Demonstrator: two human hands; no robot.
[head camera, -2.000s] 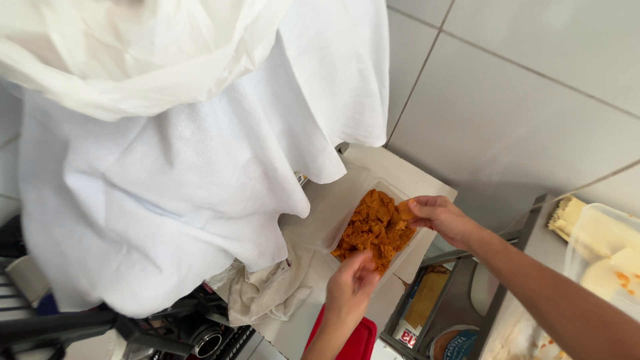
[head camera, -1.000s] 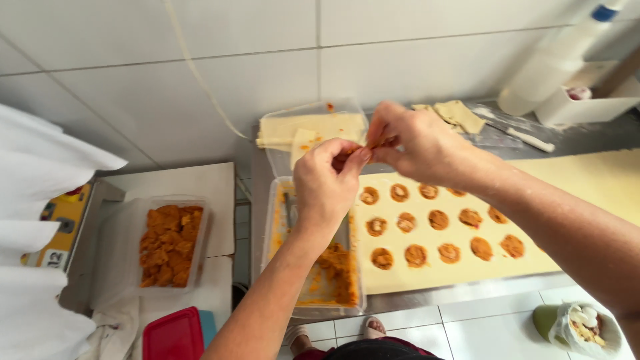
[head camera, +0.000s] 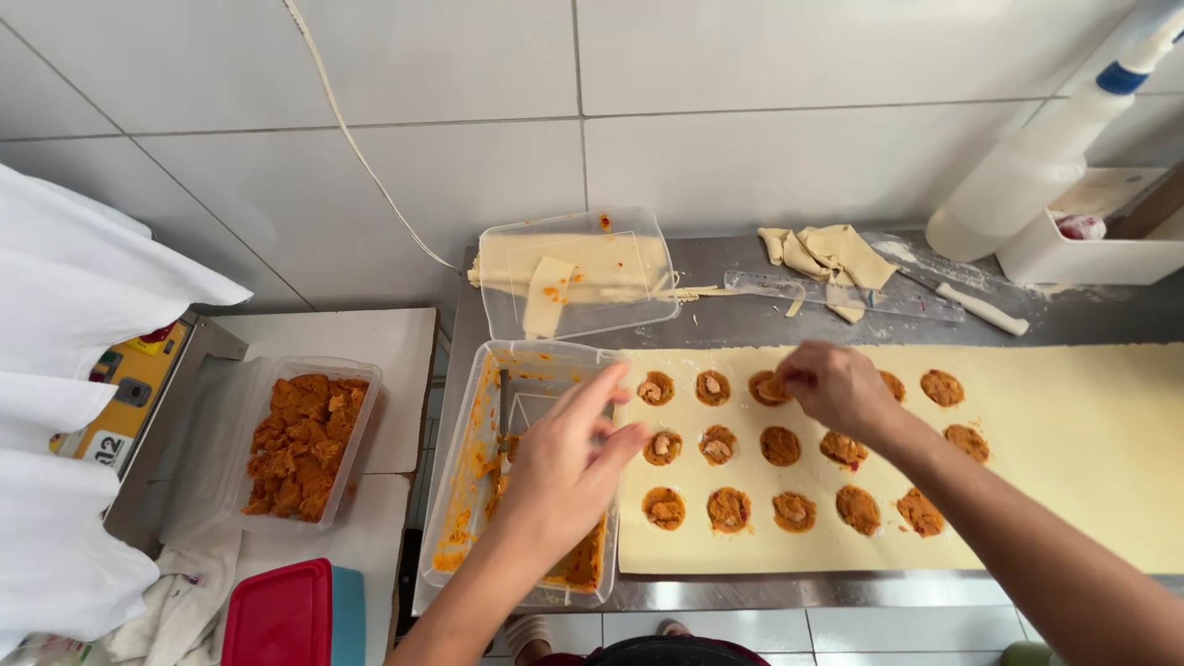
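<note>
A long sheet of pale dough (head camera: 1064, 444) lies on the steel counter, with rows of round orange filling portions (head camera: 857, 510) on it. Some portions at the left carry a pinkish piece on top. My right hand (head camera: 837, 388) is over the top row, its fingertips pinched at a filling portion (head camera: 768, 388); whether they hold a small piece is hidden. My left hand (head camera: 578, 453) hovers with fingers apart over the right side of a plastic container smeared with orange filling (head camera: 462, 499). A utensil handle (head camera: 504, 398) lies in that container, partly hidden.
Left, a plastic tub of orange-brown food pieces (head camera: 310, 444) stands near a red-lidded box (head camera: 277, 615). Behind the dough are a clear lid (head camera: 578, 277), dough scraps (head camera: 832, 254), a transparent ruler (head camera: 842, 296) and a white-handled knife (head camera: 980, 308). A spray bottle (head camera: 1008, 185) stands back right.
The view has swung from the tub to the counter. My hands, together one second ago, are now apart: the right at the dough's top row, the left over the smeared container.
</note>
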